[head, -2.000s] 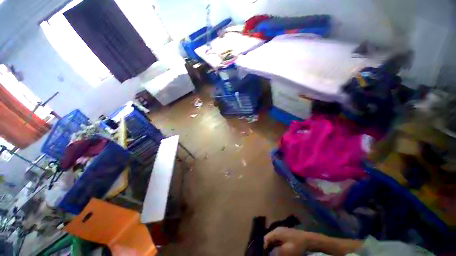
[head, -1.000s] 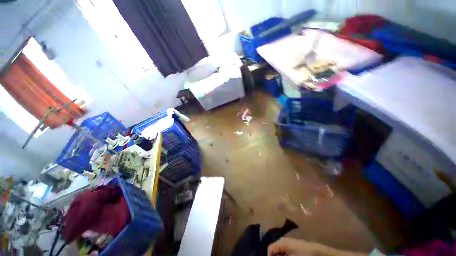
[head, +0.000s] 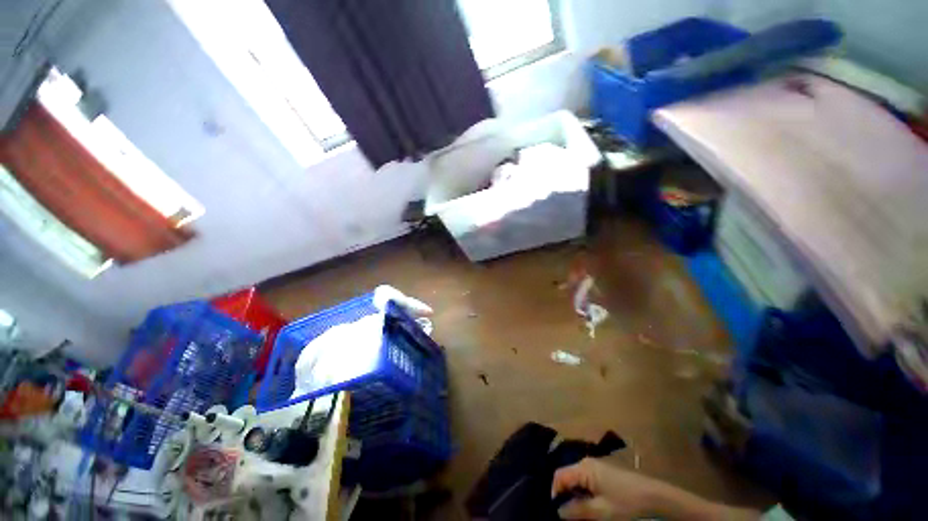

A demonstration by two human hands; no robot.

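Observation:
My right hand [head: 598, 488] is at the bottom edge, coming in from the lower right. Its fingers are closed on a small black garment piece [head: 521, 470]. The piece hangs on the left of the hand, and a short strip of it sticks out above the knuckles to the right. The lower part of the piece is cut off by the frame's edge. My left hand is not in view.
Brown floor [head: 519, 377] with scraps [head: 590, 307] lies ahead. A large white bin [head: 519, 224] stands at the wall. Blue crates [head: 407, 397] and a sewing machine [head: 275, 458] are on the left. A pale-topped table [head: 804, 173] and blue containers are on the right.
The view has moved forward into the room. The white bin looks nearer, and the white bench and the pink cloth have left the frame. My right hand still holds the black piece.

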